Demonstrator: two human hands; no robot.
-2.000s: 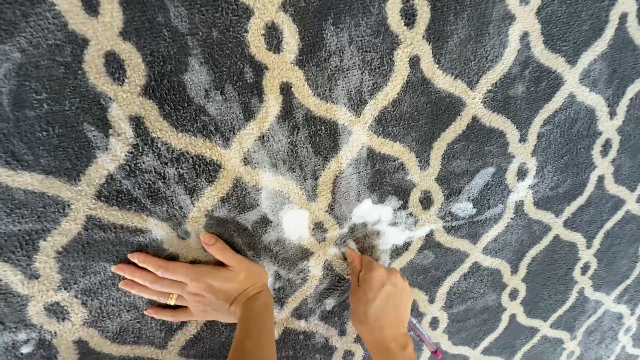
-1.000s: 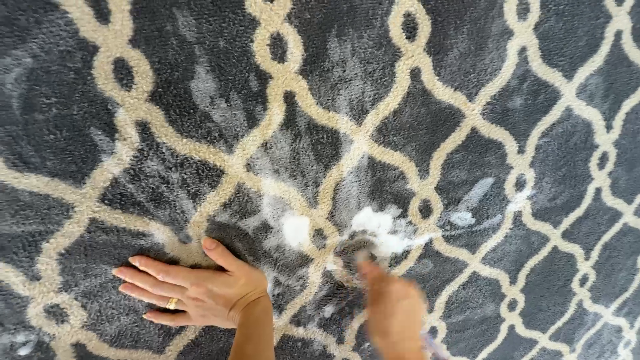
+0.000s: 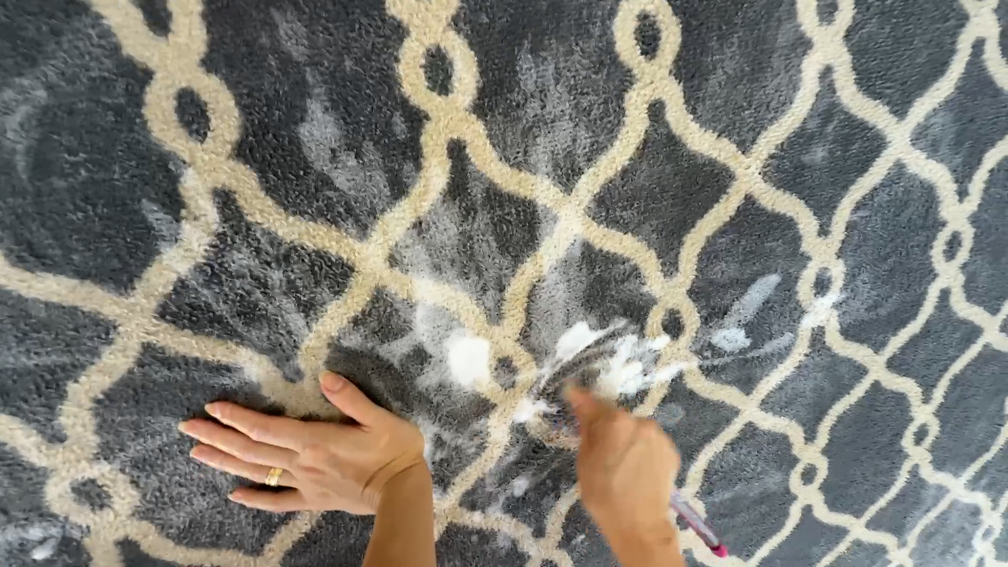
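Note:
My left hand, with a gold ring, lies flat on the dark grey rug with its cream lattice pattern, fingers pointing left. To its right, my right hand is shut on a handled tool; the pink-tipped end of its handle sticks out below the hand. Its working end is blurred and mostly hidden, at the edge of a heap of white foam or powder. A separate white dab sits on the rug between the hands, a little above them.
Another white dab lies right of the heap, beside a pale smear. Whitish streaks mark the rug's pile above my left hand. A small white spot shows at the lower left edge. The rug fills the whole view.
The white heap by my right hand is more spread and streaked than before. My right hand has shifted about over the same patch. My left hand stays in its place.

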